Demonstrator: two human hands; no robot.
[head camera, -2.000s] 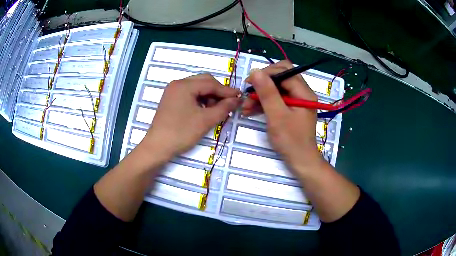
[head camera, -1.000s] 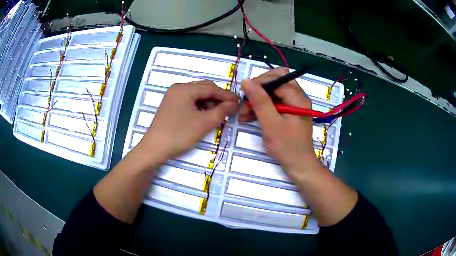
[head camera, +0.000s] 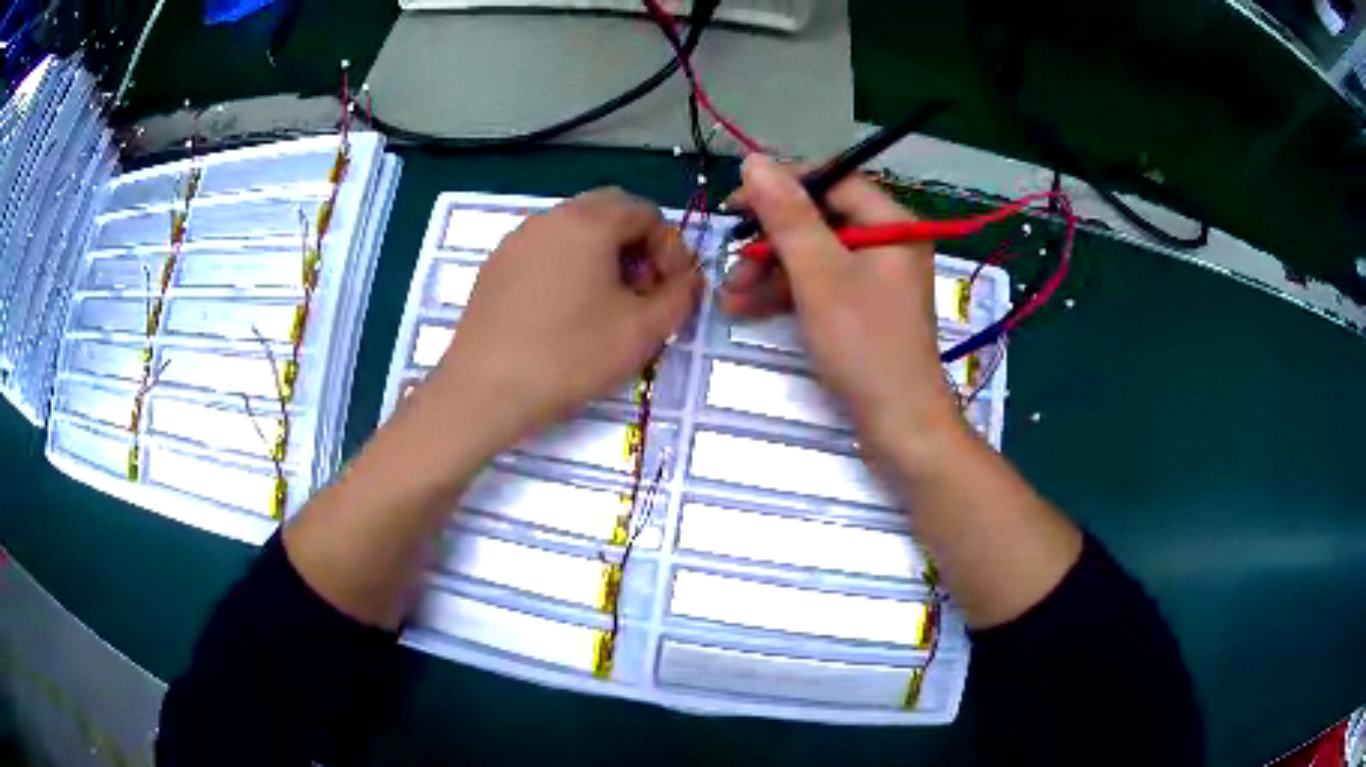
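My right hand (head camera: 854, 300) holds the red test probe (head camera: 914, 232) and the black test probe (head camera: 876, 155) together, tips pointing left over the upper middle of the tray. My left hand (head camera: 562, 315) is beside the tips, its thumb and fingers curled close together. It is blurred, and I cannot tell whether a lead connector is between its fingertips. Below lies the white battery tray (head camera: 647, 599) with pouch cells (head camera: 779, 532) in two columns. Yellow tape (head camera: 605, 652) and thin leads show at the cell ends. My hands hide part of the upper left column.
Another tray stack (head camera: 322, 405) with wired cells lies at the left, beside more stacked white trays (head camera: 45, 225). Red and black cables run to the back. A thick black cable (head camera: 510, 143) curves over a grey panel (head camera: 450, 75). The dark green mat (head camera: 1184, 450) extends right.
The view has shifted, so the trays sit lower in the picture. My hands are higher over the tray. The fingertips of my left hand have moved slightly away from the probe tips.
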